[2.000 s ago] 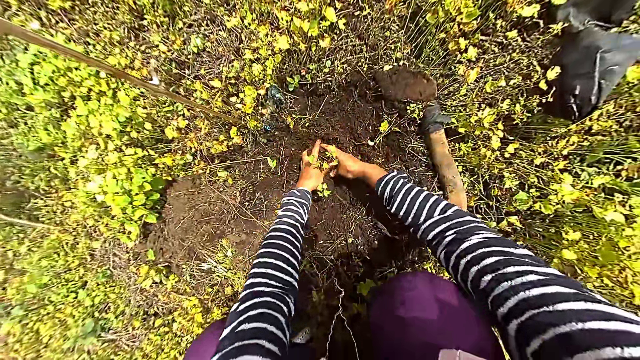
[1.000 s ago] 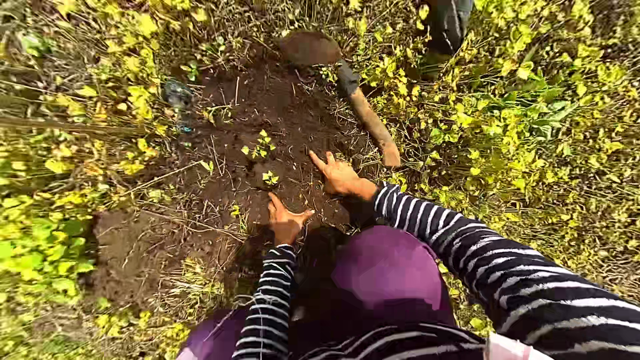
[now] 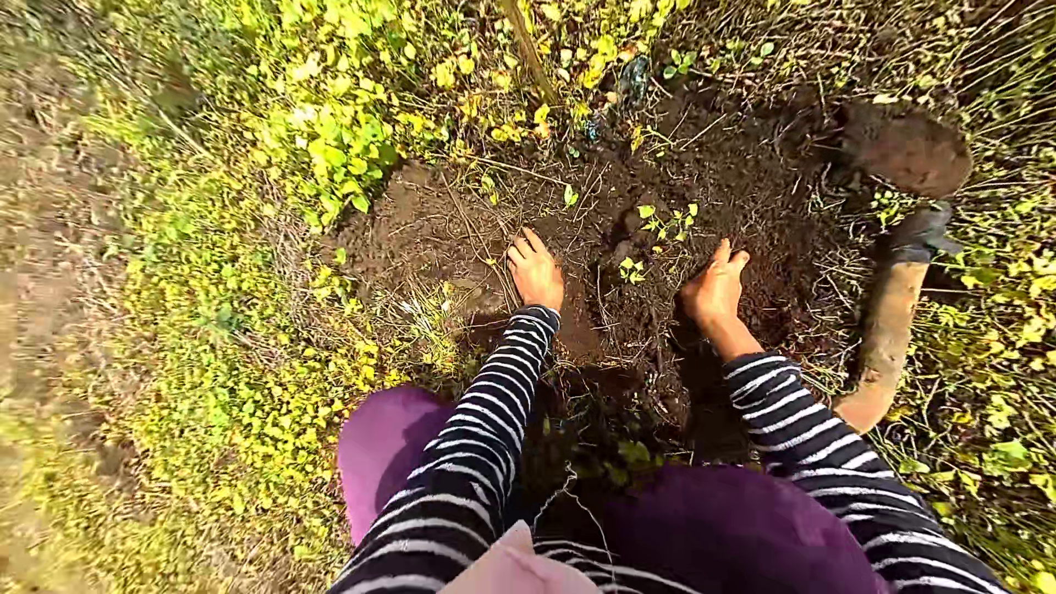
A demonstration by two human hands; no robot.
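My left hand rests on the brown soil, its fingers slightly bent and close together. To the right, my right hand touches darker soil, with a finger and the thumb apart and the other fingers curled. Between my hands grow small green seedlings, a taller one near the right hand's fingertips and a lower one nearer my body. Another little sprout stands beyond my left hand. No object shows in either hand, though the right palm is hidden.
At the right lies a hand hoe with a soil-covered blade and a thick wooden handle. A crumpled piece of dark plastic sits at the patch's far edge. A thin stick slants in from the top. Yellow-green weeds surround the soil.
My hands were close together at a seedling two seconds ago and are now far apart on either side of the seedlings. The view has shifted and turned.
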